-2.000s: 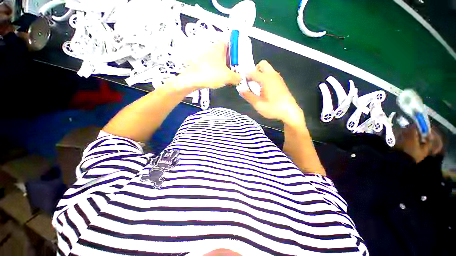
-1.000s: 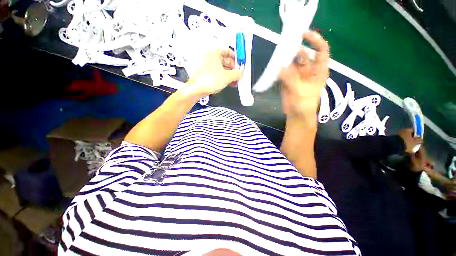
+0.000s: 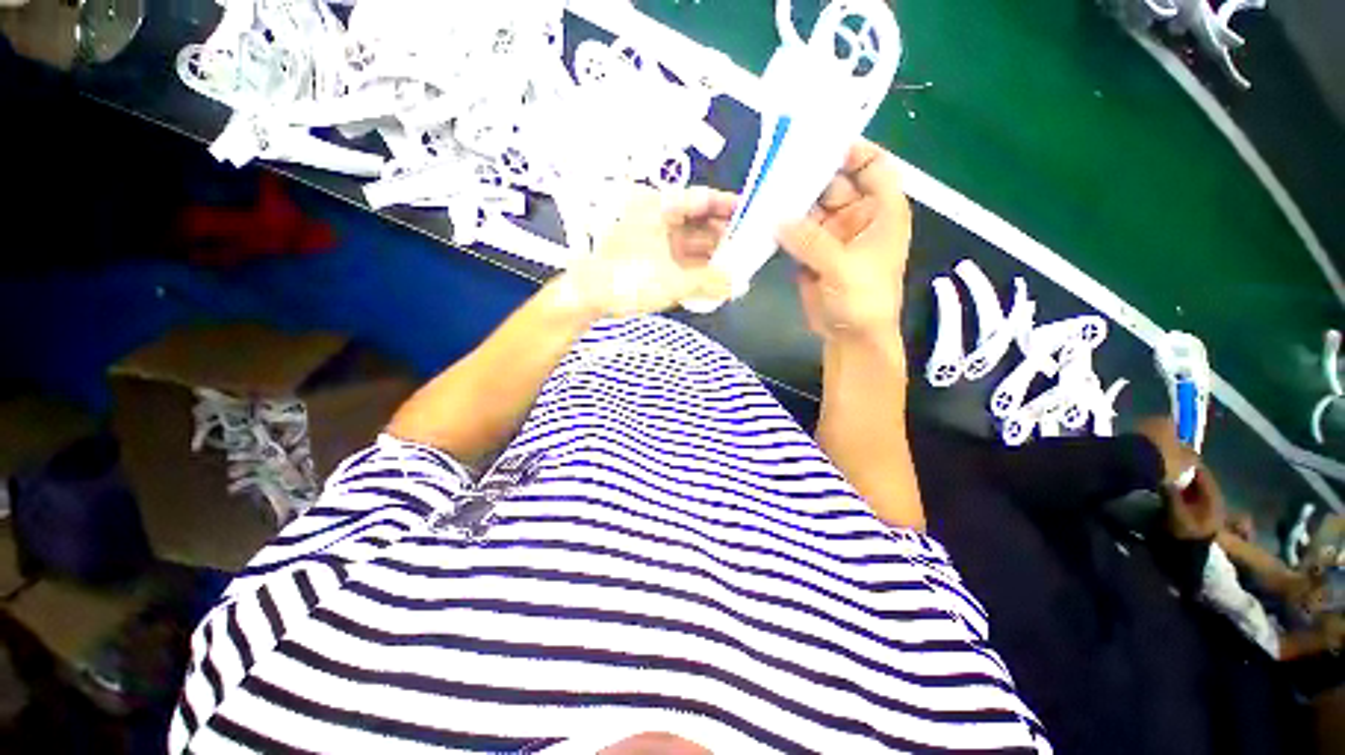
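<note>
A white curved housing shell half (image 3: 755, 244) with a blue insert (image 3: 766, 165) is held upright in front of me, over the bench edge. My left hand (image 3: 657, 254) grips its lower left side. A second white shell half (image 3: 820, 126) with a spoked round opening at its top lies against it on the right. My right hand (image 3: 856, 244) holds this second half, thumb and fingers around its lower right side. The two halves overlap closely; whether they are joined I cannot tell.
A large pile of loose white shells (image 3: 443, 111) lies at the left. A smaller heap (image 3: 1055, 376) is at the right, by a neighbour's hands (image 3: 1192, 494). The green belt (image 3: 1018, 133) runs behind a pale rail. An open carton (image 3: 155, 406) with white parts stands on the floor at left.
My right hand has brought the second shell half down and left against the one with the blue insert. The insert piece now tilts. The neighbour's piece has shifted slightly.
</note>
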